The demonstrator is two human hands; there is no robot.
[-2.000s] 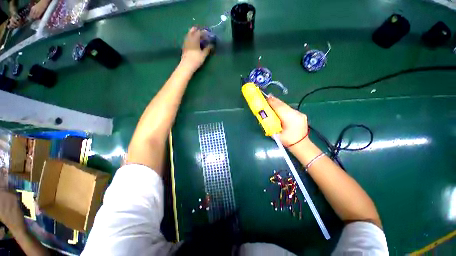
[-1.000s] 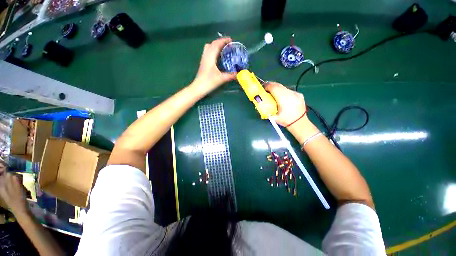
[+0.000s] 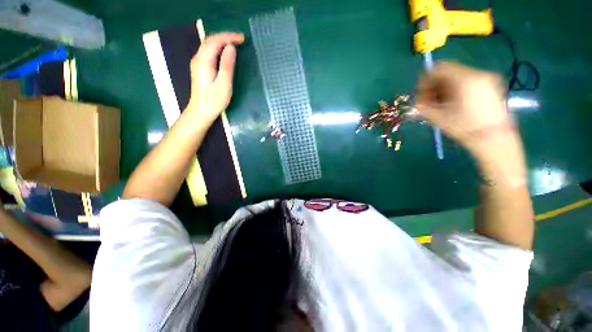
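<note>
A loose pile of small red and black wired parts point(image 3: 388, 118) lies on the green bench. My right hand point(image 3: 457, 100) is blurred, just right of the pile and over the glue stick; whether it holds anything cannot be told. The yellow glue gun point(image 3: 448, 24) lies on the bench beyond it, with its pale glue stick point(image 3: 438, 144) pointing toward me. My left hand point(image 3: 214, 72) is over the black strip with pale edges point(image 3: 217, 152), fingers apart and empty. A perforated strip point(image 3: 285, 97) lies between my hands, with a few tiny parts point(image 3: 276, 131) at its left edge.
An open cardboard box point(image 3: 68, 139) stands at the left, with part of another box beyond it. A metal bar point(image 3: 55, 19) crosses the upper left. Another person's arm point(image 3: 45, 256) is at the lower left. The black cord point(image 3: 519, 72) is coiled at the right.
The view has tilted down toward me. My right hand has let go of the glue gun, which now lies on the bench. My left hand has let go of the round board and moved back; the boards are out of view.
</note>
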